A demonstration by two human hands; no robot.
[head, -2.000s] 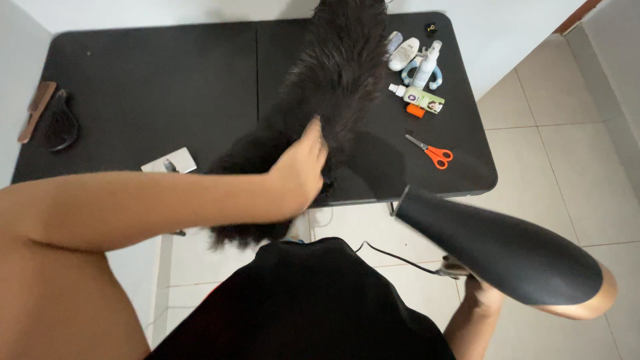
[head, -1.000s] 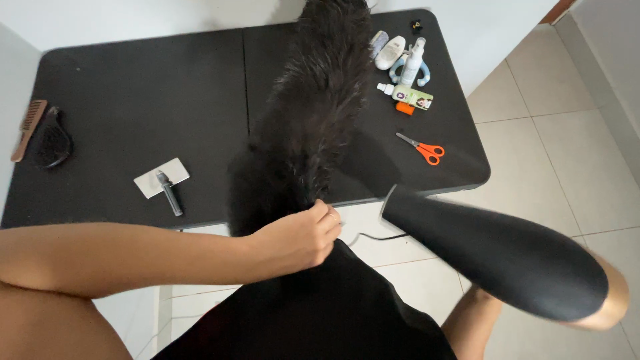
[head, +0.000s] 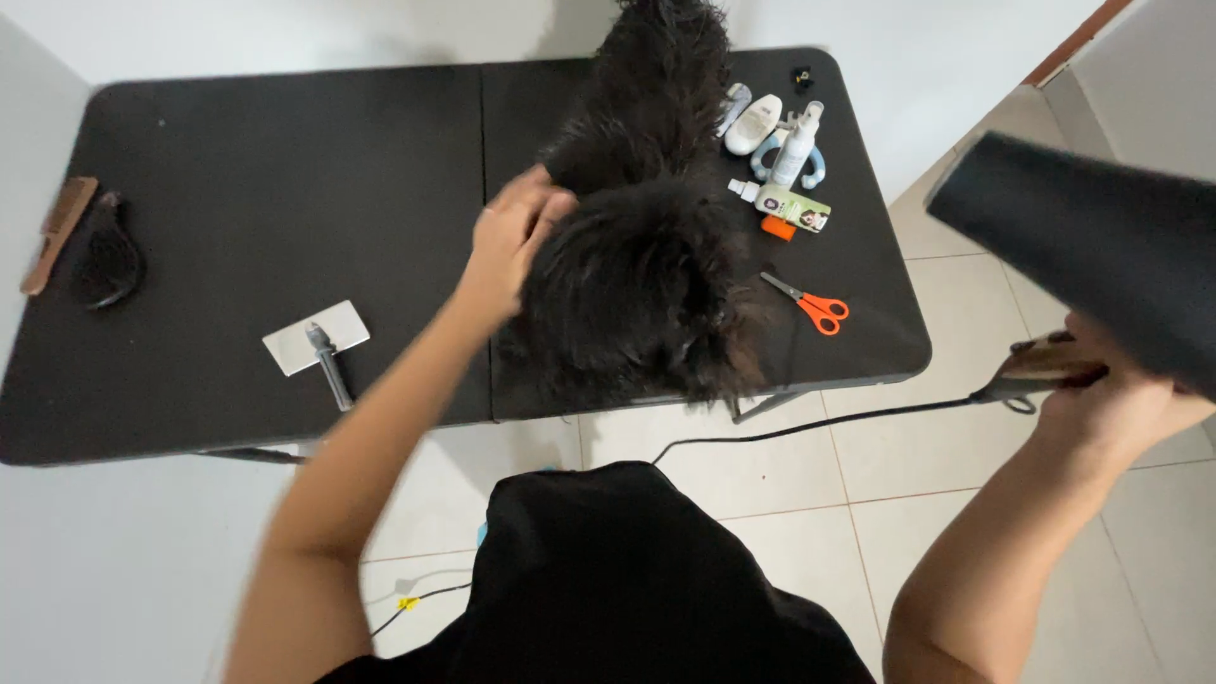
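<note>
A dog with long black fur (head: 617, 275) is on the black folding table (head: 285, 171), its head toward the near edge and turned to the right. My left hand (head: 518, 228) rests against the fur on the dog's left-of-view side, fingers slightly bent; whether they pinch any hair cannot be told. My right hand (head: 1107, 408) grips the handle of a black hair dryer (head: 1083, 237) to the right of the table, its nozzle pointing left toward the dog. The dryer's rear is cut off by the frame edge.
Orange-handled scissors (head: 819, 309), spray bottles (head: 796, 147) and a white oval item (head: 753, 124) lie right of the dog. At left are a comb (head: 63, 228), a dark brush (head: 109, 256) and a slicker brush (head: 328, 356). A black cord (head: 807, 427) hangs from the dryer.
My left hand has moved from the near table edge up to the dog's left-of-view side. The dog's head end now shows over the near table edge. The dryer has moved up and right.
</note>
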